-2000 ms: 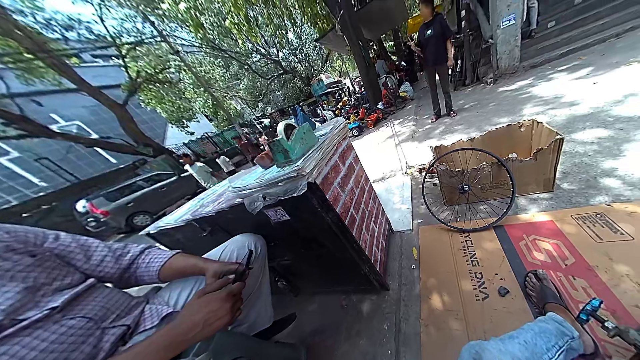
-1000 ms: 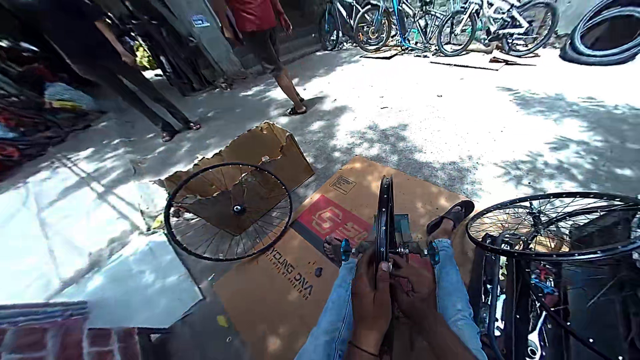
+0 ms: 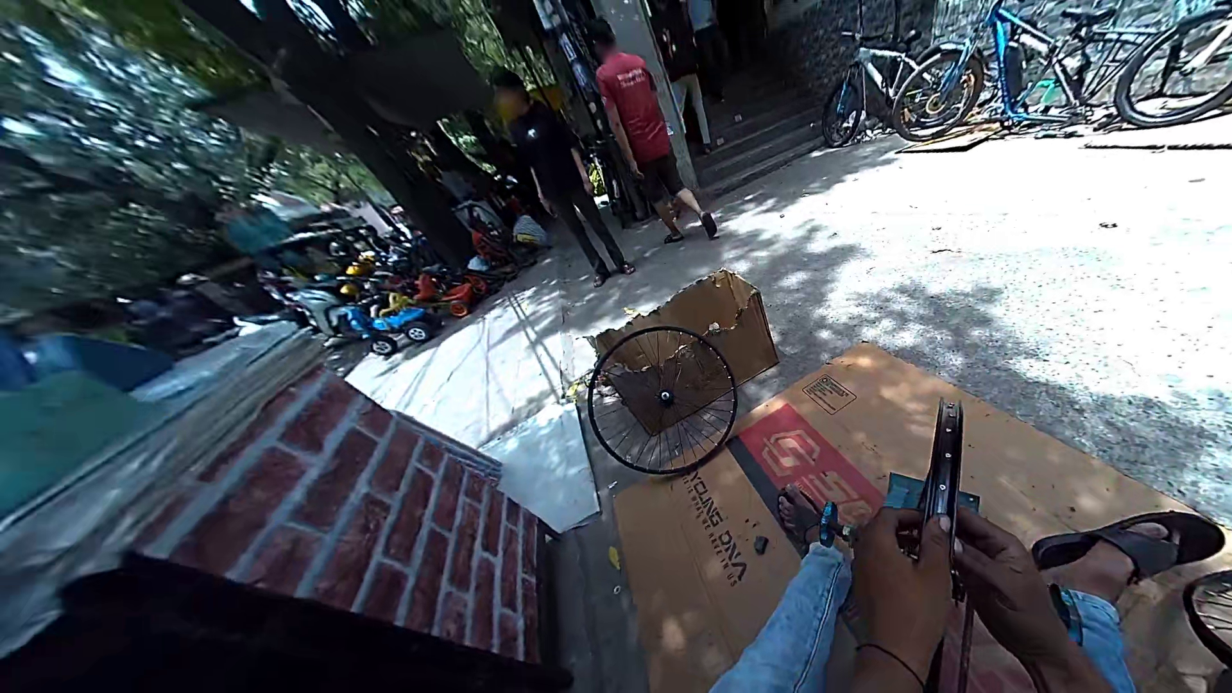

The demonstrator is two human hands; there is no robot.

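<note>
My left hand (image 3: 900, 587) and my right hand (image 3: 1006, 582) both grip a black bicycle wheel rim (image 3: 945, 462), held upright edge-on between my knees. My thumbs lie near its outer face, where small holes show. A dark thread circles my left wrist. Behind the rim, part of a teal object (image 3: 903, 491) shows. A blue-ended part (image 3: 828, 525) stands by my left knee. What the fingers do on the rim's far side is hidden.
A spoked bicycle wheel (image 3: 664, 399) leans on a torn cardboard box (image 3: 765, 322) ahead. Flattened cardboard (image 3: 674, 597) lies under my feet. A brick-patterned counter (image 3: 385, 520) stands left. Two people (image 3: 563, 173) are beyond the box; bicycles (image 3: 1020, 77) stand back right.
The view has swung left since one second ago. Both hands remain on the rim. The person in red has moved near the person in dark clothes.
</note>
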